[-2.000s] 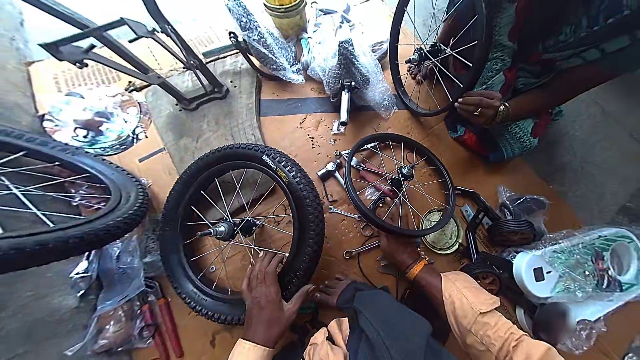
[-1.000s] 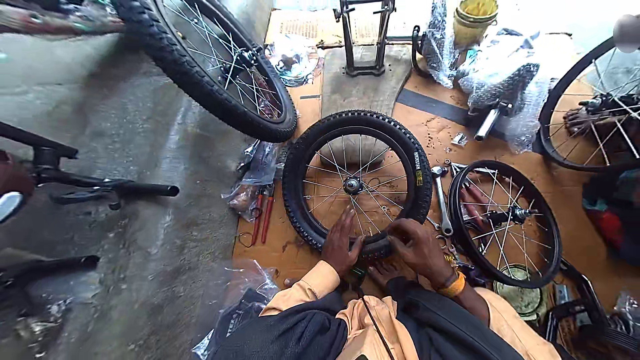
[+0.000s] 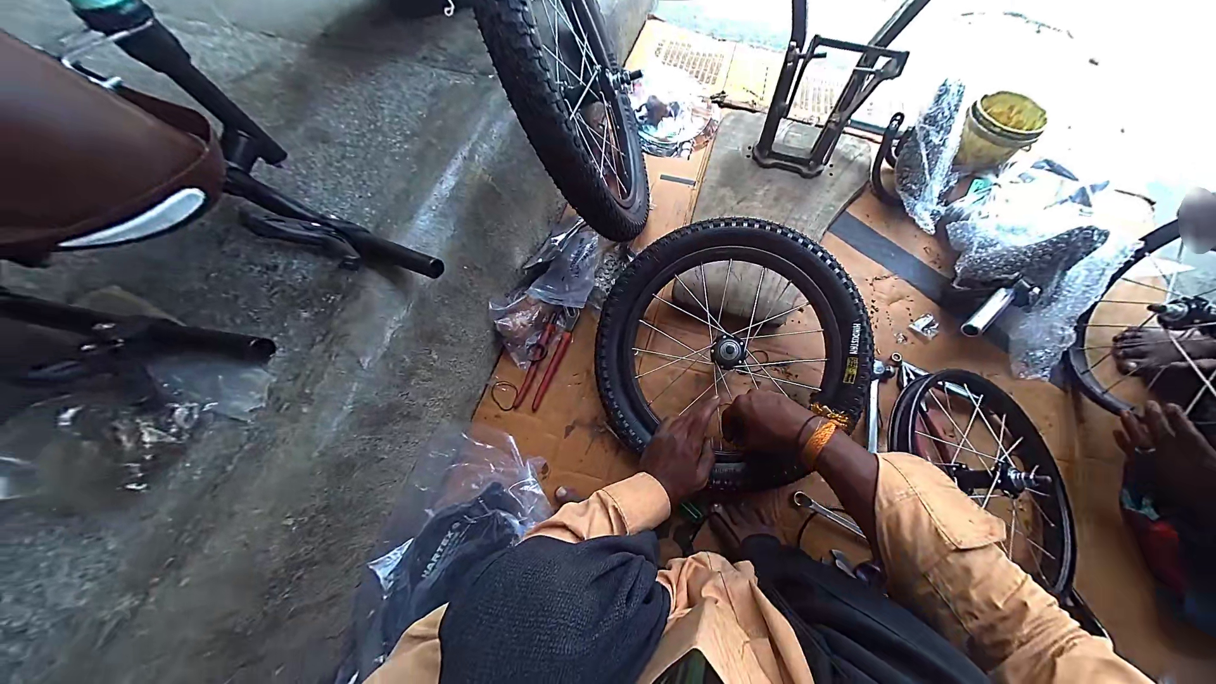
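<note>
A bicycle wheel with a knobby black tyre [image 3: 619, 380] rests over cardboard and a flat grey slab, its hub [image 3: 729, 351] facing up. My left hand [image 3: 682, 454] is at the near part of the rim, fingers toward the spokes. My right hand [image 3: 768, 421], with an orange band at the wrist, is beside it over the near spokes, fingers curled. Whether either hand grips a spoke or the rim is too small to tell. A bare rim with spokes [image 3: 1062, 513] lies to the right, and a spanner [image 3: 872, 408] lies between the two wheels.
Another tyred wheel [image 3: 532, 114] stands behind. Red-handled pliers [image 3: 554, 366], plastic bags [image 3: 570, 271], a metal frame part [image 3: 803, 166], a yellowish bucket [image 3: 1002, 128] and bubble-wrapped parts [image 3: 1073, 275] surround the work. Handlebars [image 3: 351, 237] jut in at left. Another person's hand [image 3: 1173, 456] is at far right.
My right hand has come from beside the bare rim to the tyred wheel, next to my left hand. The view has swung to the left.
</note>
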